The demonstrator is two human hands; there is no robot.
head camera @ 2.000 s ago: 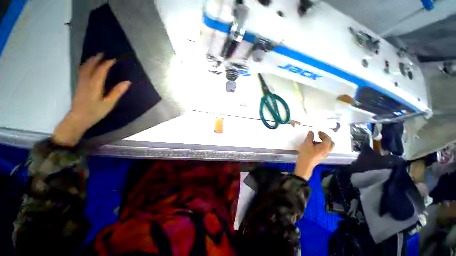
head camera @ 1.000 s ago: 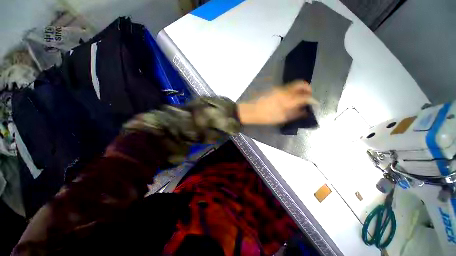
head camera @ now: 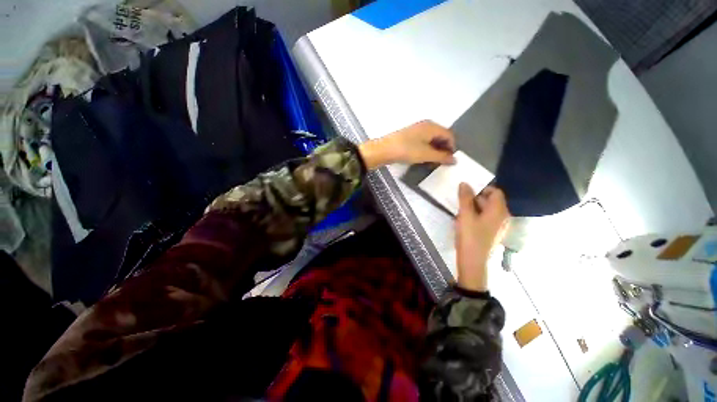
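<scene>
A grey garment panel (head camera: 489, 118) lies on the white table. A dark navy pocket piece (head camera: 536, 145) lies flat on it. A white marking template (head camera: 457, 181) lies over the panel's near corner. My left hand (head camera: 417, 147) is at the template's upper edge, with its fingertips closed at the corner; whether it holds the card or something small is unclear. My right hand (head camera: 480, 224) is on the template's right side, with thumb and fingers gripping its edge.
The sewing machine (head camera: 676, 271) stands at the right, with teal-handled scissors (head camera: 607, 384) beside it. A tan patch (head camera: 527, 332) lies on the table (head camera: 542, 267). Dark cut panels (head camera: 149, 149) with pale strips (head camera: 193, 86) are piled at the left. Blue tape (head camera: 397, 11) marks the far corner.
The view has swung left from the machine. The right hand has come in at the panel's near corner, where the white template now shows. The left hand has moved off the navy piece to that corner.
</scene>
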